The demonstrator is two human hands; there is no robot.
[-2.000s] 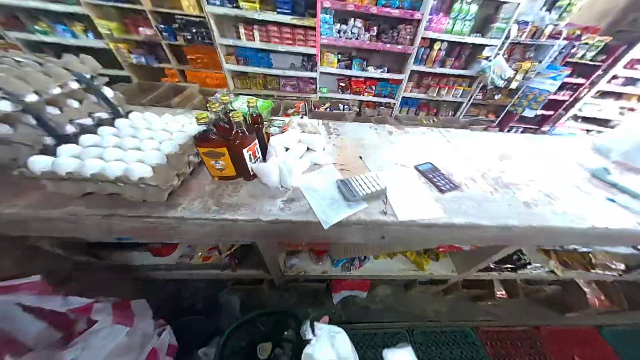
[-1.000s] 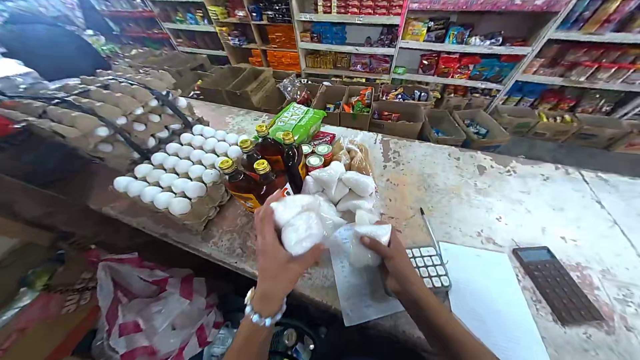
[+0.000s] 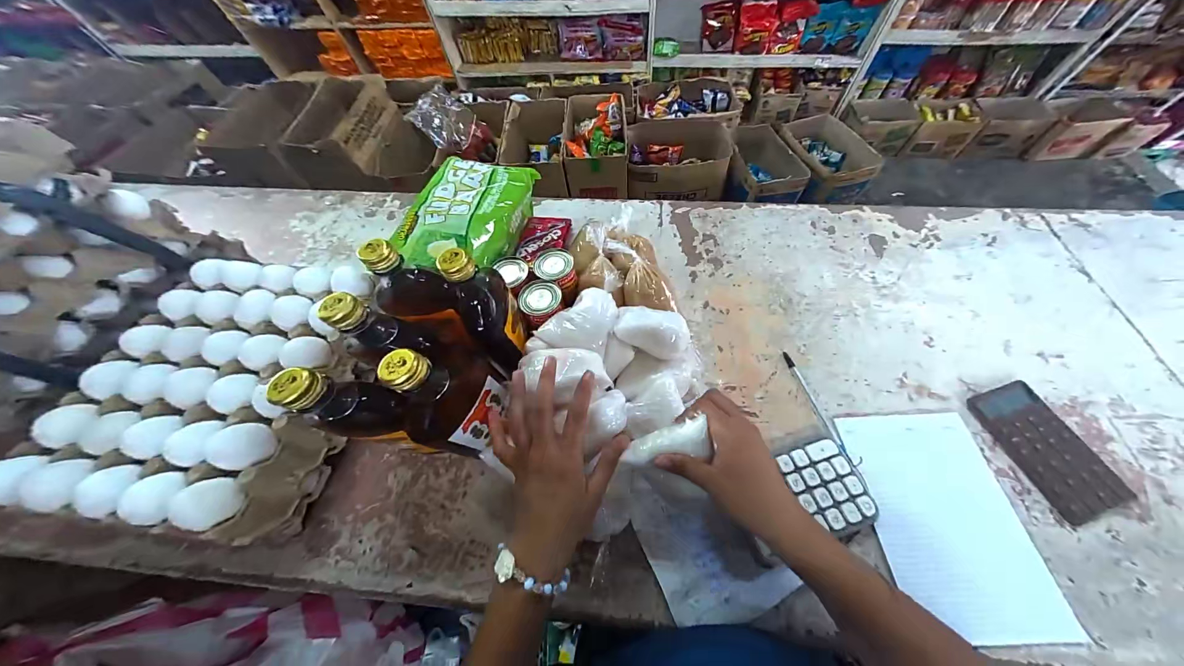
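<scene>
My left hand (image 3: 555,462), with a beaded bracelet at its wrist, rests spread on a pile of knotted clear plastic bags of white granules (image 3: 652,338). My right hand (image 3: 740,462) grips one such bag (image 3: 673,441) at the pile's near right side. Left of the pile stand several brown glass bottles with yellow caps (image 3: 404,370). Behind it are small cans (image 3: 540,299), bags of brown granules (image 3: 646,277), a red packet (image 3: 544,237) and a green snack pack (image 3: 470,211). Papers lie under and beside my right forearm.
Trays of white eggs (image 3: 188,444) stand at the left. To the right are a white-keyed calculator (image 3: 826,486), a pen (image 3: 819,402), white paper (image 3: 957,532) and a dark calculator (image 3: 1052,451). Cardboard boxes (image 3: 680,162) line the counter's far side, before stocked shelves (image 3: 555,69).
One second ago both hands held white bags above the counter's near side; now they are down at the pile, and my left hand's fingers are spread. The view has moved closer.
</scene>
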